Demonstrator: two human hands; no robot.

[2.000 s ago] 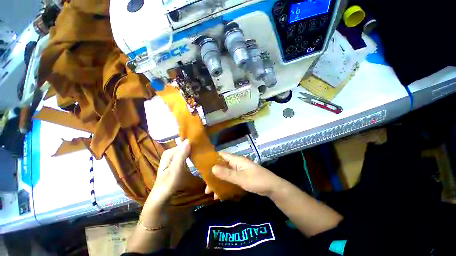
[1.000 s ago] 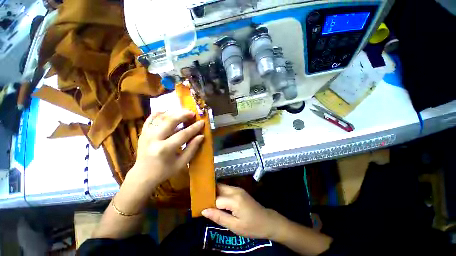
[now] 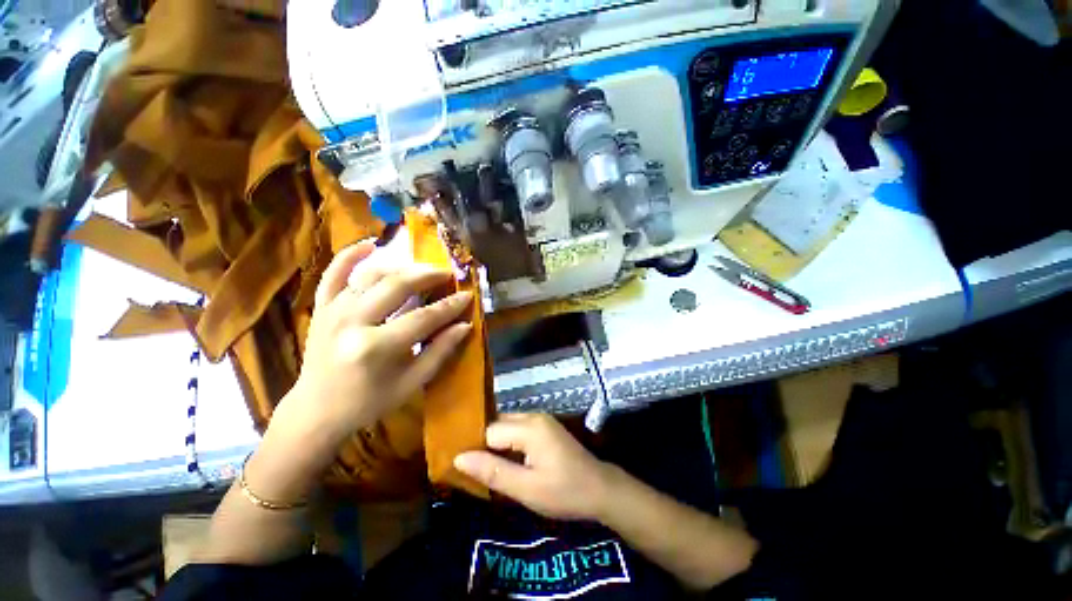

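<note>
An orange-brown fabric strip [image 3: 456, 399] runs from the needle area [image 3: 453, 241] of the white and blue overlock machine [image 3: 658, 88] down towards my lap. My left hand [image 3: 382, 335] lies on the strip just below the presser foot, palm down, fingers bent over its left part. My right hand [image 3: 535, 467] pinches the lower end of the strip between thumb and fingers. A large heap of the same brown cloth [image 3: 212, 153] lies left of the machine and hangs over the table edge. The needle tip itself is hidden.
The clear eye guard [image 3: 411, 112] is above the foot. Right of the machine lie red and silver snips [image 3: 762, 288], a small grey disc [image 3: 683, 301], paper on tan card [image 3: 811, 206] and a yellow ring [image 3: 863, 92]. A ruler tape [image 3: 764, 356] runs along the front edge.
Since the oldest frame, my left hand has moved up onto the strip near the foot, and the strip hangs straighter. Since the middle frame, the right hand and strip end sit slightly higher.
</note>
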